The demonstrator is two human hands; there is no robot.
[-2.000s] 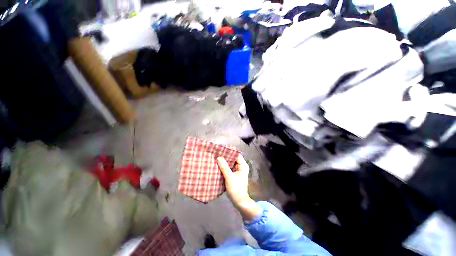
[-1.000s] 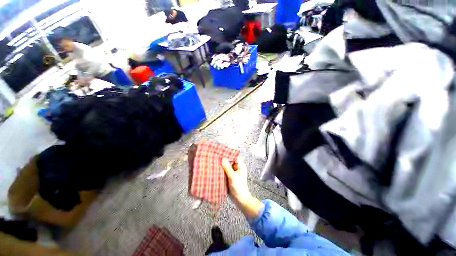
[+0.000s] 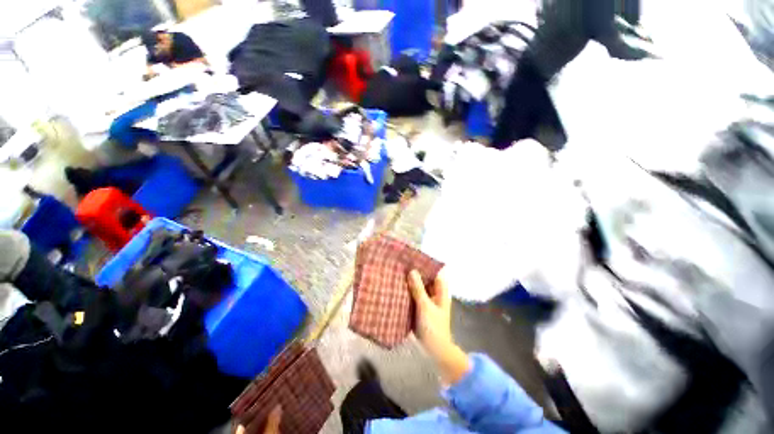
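My right hand (image 3: 433,318), with a blue sleeve, holds a red-brown plaid pocket piece (image 3: 386,292) with a pointed lower edge, thumb on top at its right side. It may be more than one layer; I cannot tell. My left hand (image 3: 270,421) is at the bottom edge, mostly cut off, with only fingers showing. It holds a stack of plaid pocket pieces (image 3: 293,392), with layered edges at its upper left. The two lots of plaid are apart.
A blue bin (image 3: 259,318) with dark cloth stands at the left, and another blue bin (image 3: 339,191) with white and dark cloth ahead. Piles of white and black cloth (image 3: 628,280) rise at the right. A red stool (image 3: 110,219) and a table (image 3: 246,114) stand left. A person (image 3: 174,49) is beyond.
The view has moved forward along the floor, with bins and the table now closer. The left stack has risen further into view and left fingers now show. The right hand still holds its plaid.
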